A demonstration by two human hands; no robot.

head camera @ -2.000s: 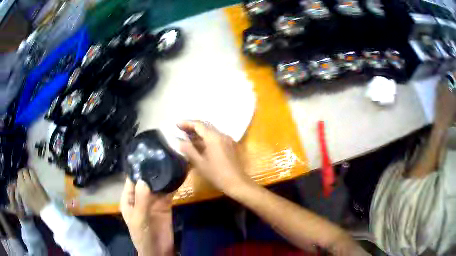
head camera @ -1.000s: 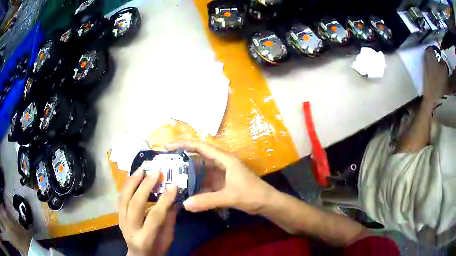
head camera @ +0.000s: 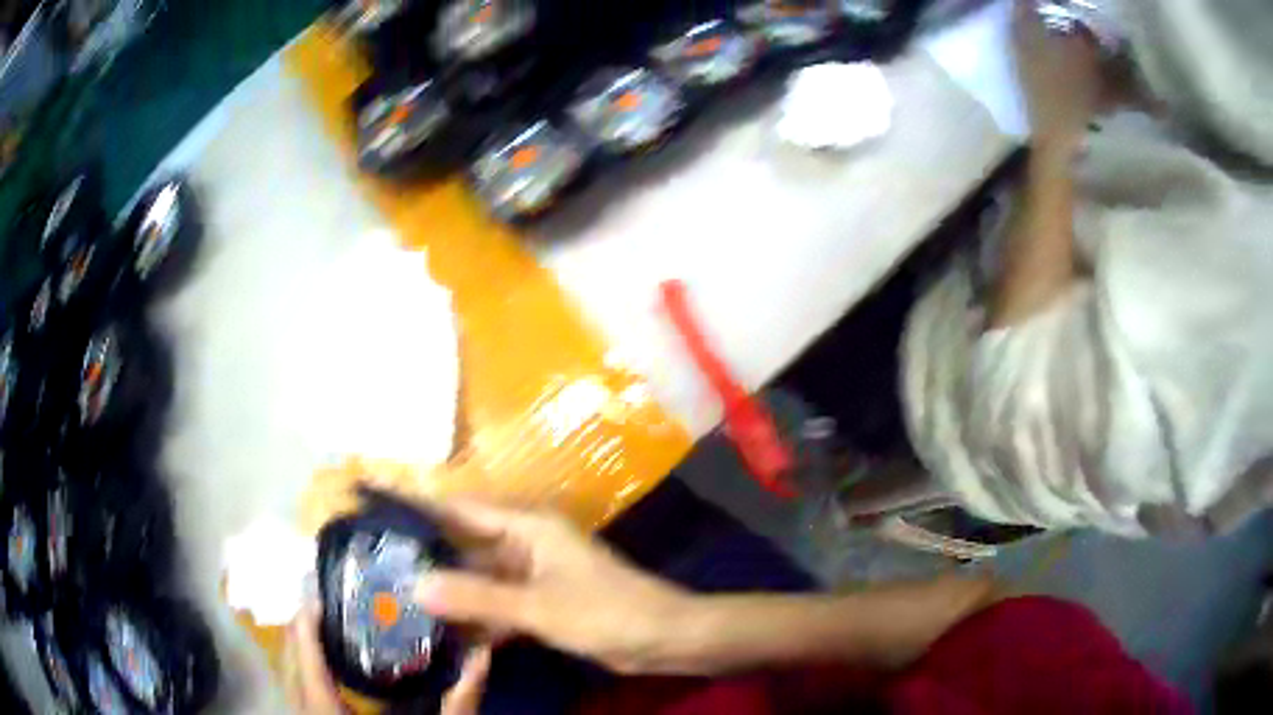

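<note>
A round black camera unit (head camera: 374, 615) is held low at the left, over the bench's front edge. Its open back faces up and shows silver insides with an orange dot. My left hand (head camera: 310, 668) holds it from below; only some fingers show at its two sides, and the rest is hidden or cut off by the bottom edge. My right hand (head camera: 538, 580) grips the unit's right side, thumb on the silver back. A small white wipe (head camera: 265, 570) lies on the bench just left of the unit. The picture is blurred.
Camera units stand massed at the left (head camera: 98, 370) and top (head camera: 525, 165). White wipes (head camera: 370, 342) lie on the bench near yellow-orange tape (head camera: 517, 300). A red air gun (head camera: 726, 391) rests across the bench edge. A crumpled wipe (head camera: 835, 106) lies farther off. A seated person (head camera: 1103, 293) is at the right.
The unit was first shown black side up, then turned silver back up. My right thumb now lies on its back, and my left fingers have left that face. The view has swung right.
</note>
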